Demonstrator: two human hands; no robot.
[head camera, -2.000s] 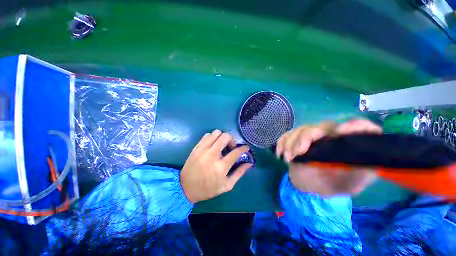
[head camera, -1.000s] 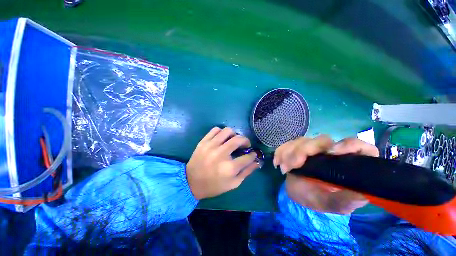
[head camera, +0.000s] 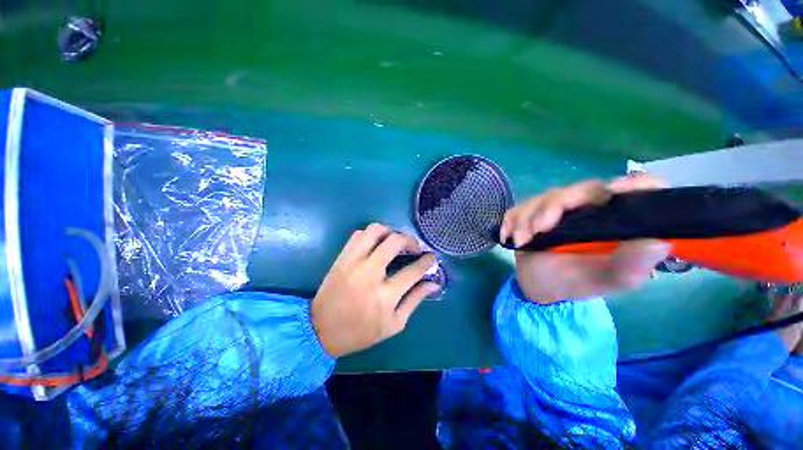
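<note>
My left hand (head camera: 365, 294) holds the small dark round workpiece (head camera: 435, 278) in its fingertips on the bench, mostly hidden by the fingers. My right hand (head camera: 581, 250) is shut around the black and orange electric screwdriver (head camera: 687, 220), which lies nearly level with its dark tip pointing left. The tip is at the lower right rim of the round screw dish (head camera: 474, 227). Dark screws cover the upper left part of the dish's dotted floor. The workpiece is just below the dish, apart from the tip.
A clear zip bag (head camera: 189, 211) and a blue box-shaped fixture (head camera: 66, 228) with tubes are at left. Another round assembly (head camera: 80, 38) lies on the green belt at upper left. A grey metal post (head camera: 731, 164) is at right. Another person's blue sleeve (head camera: 731, 378) shows at lower right.
The screwdriver and my right hand have moved up, bringing the tip from near the workpiece to the dish's rim. My left hand still holds the workpiece. The whole view has shifted slightly.
</note>
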